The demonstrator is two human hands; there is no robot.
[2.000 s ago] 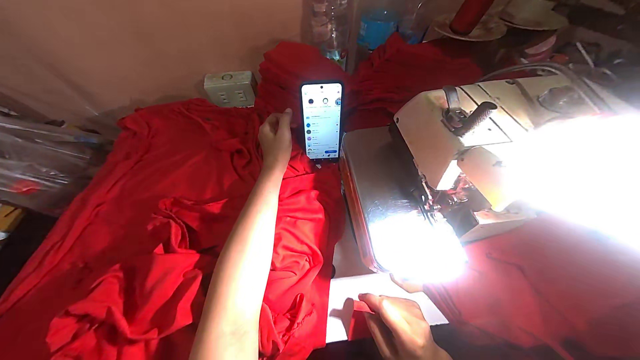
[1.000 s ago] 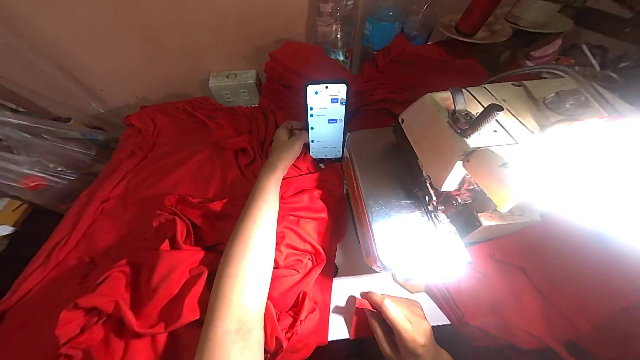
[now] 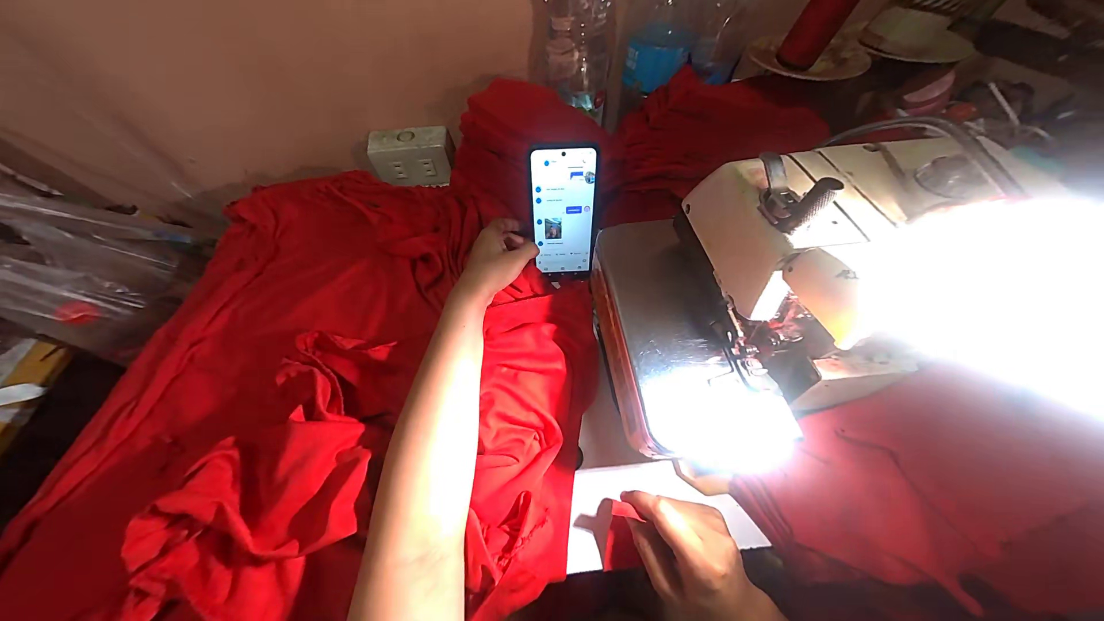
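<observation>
My left hand point(image 3: 498, 257) is at the left edge of an upright smartphone point(image 3: 562, 211) with a lit screen, its fingers bent and partly hidden; whether they grip the phone is unclear. Red fabric point(image 3: 302, 362) lies rumpled under and around my left arm. At the lower right, my right hand point(image 3: 690, 543) pinches a small piece of red cloth point(image 3: 621, 535) between thumb and fingers, over a white surface point(image 3: 595, 492). Beyond it stands a sewing machine point(image 3: 759, 233) with a metal plate point(image 3: 655, 319), partly lost in bright glare.
A socket box point(image 3: 410, 155) rests by the wall behind the fabric. Plastic bottles point(image 3: 576, 52) and a red thread cone point(image 3: 815, 30) stand at the back. More red fabric point(image 3: 931, 474) spreads at the right. Clear plastic wrapping point(image 3: 69, 259) is at the far left.
The phone's screen has changed from a list to a message view. My left hand has shifted lower along the phone's left side. My right hand stays with the red piece.
</observation>
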